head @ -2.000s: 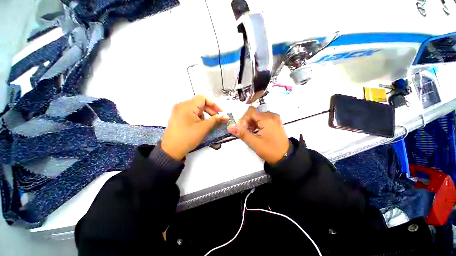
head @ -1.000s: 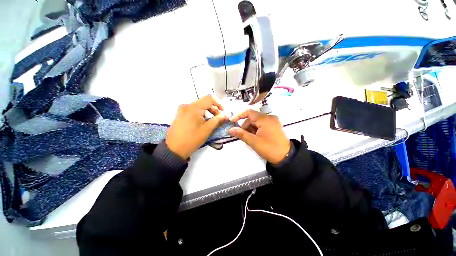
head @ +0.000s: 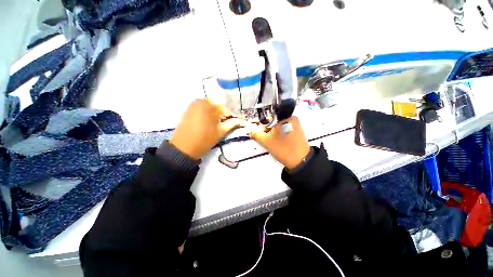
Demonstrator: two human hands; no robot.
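A long denim strip (head: 135, 143), pale grey-blue side up, runs from the left into my left hand (head: 200, 130). My left hand grips its end just in front of the needle area. My right hand (head: 284, 143) has its fingertips at the same end, almost touching my left fingertips under the machine head. The presser foot and needle area (head: 257, 114) is partly hidden by the fingers. The white sewing machine (head: 400, 76) with a blue stripe stands behind. A tangled denim strip pile (head: 59, 157) lies at the left of the table.
A black phone (head: 390, 132), a yellow item (head: 404, 109) and small dark keys-like objects (head: 431, 106) lie at the right. The table's ruler-marked front edge (head: 238, 215) is before me. Below right are a blue crate (head: 462, 157), denim and a red item (head: 475, 213).
Both hands have moved in closer to the needle with the strip end. More of the table slot and its curved plate shows in front of them. The view has tilted slightly.
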